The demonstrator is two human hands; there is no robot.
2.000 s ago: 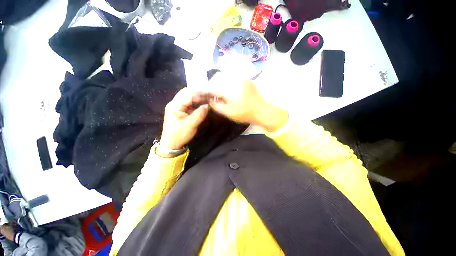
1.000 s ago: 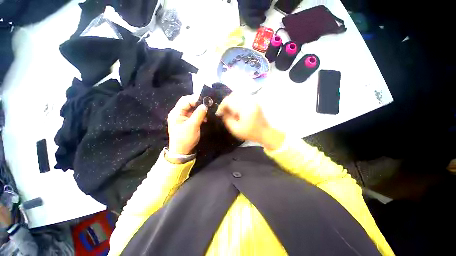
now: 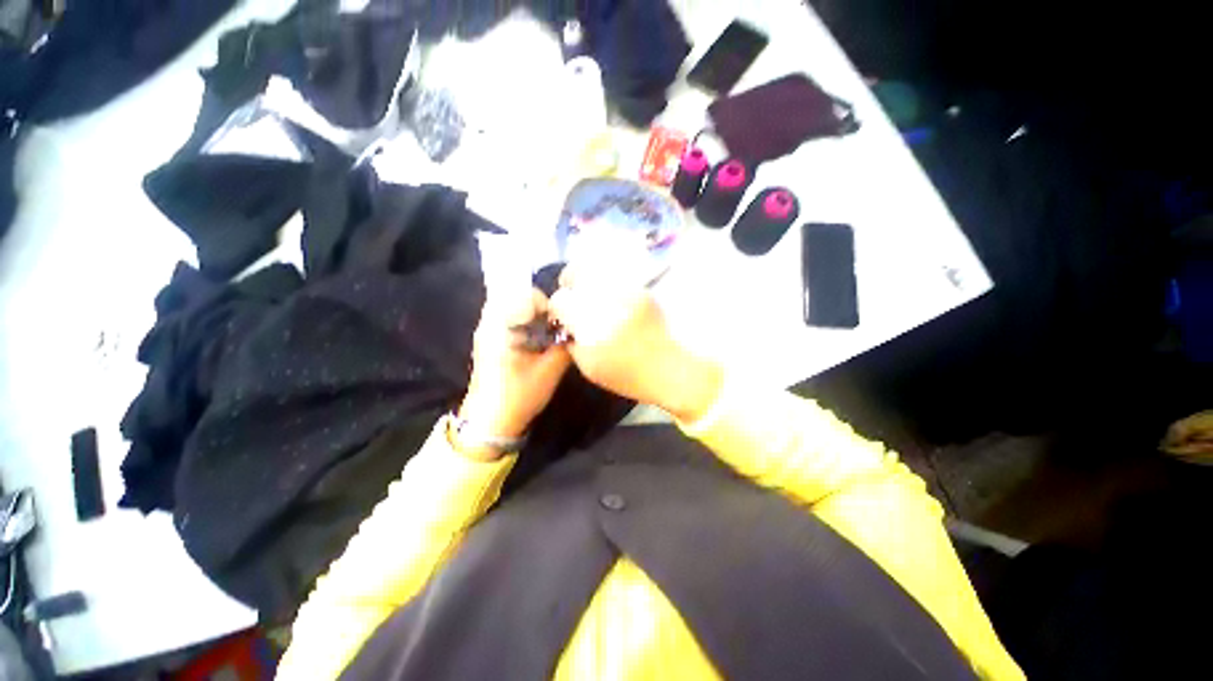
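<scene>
A dark speckled garment [image 3: 319, 399] lies heaped on the left of the white table. A dark part of the cloth is held up between my hands at the table's near edge. My left hand [image 3: 512, 366] is closed on this cloth at its left side. My right hand [image 3: 632, 339] meets it from the right, fingertips together at the cloth; glare washes out its upper part. A small dark button seems to lie at the fingertips, but it is blurred. I cannot make out a needle or thread.
A round dish of dark discs [image 3: 619, 220] stands beyond my hands. Three black thread cones [image 3: 765, 221] with pink ends, a red packet [image 3: 664, 156], a maroon pouch [image 3: 778, 120], a phone [image 3: 830, 275] and another phone [image 3: 728, 56] lie right. A dark bar [image 3: 87, 474] lies far left.
The view has shifted, so the table's far side shows more. A second ago my hands were slightly apart with a button showing on the cloth; now they meet over it.
</scene>
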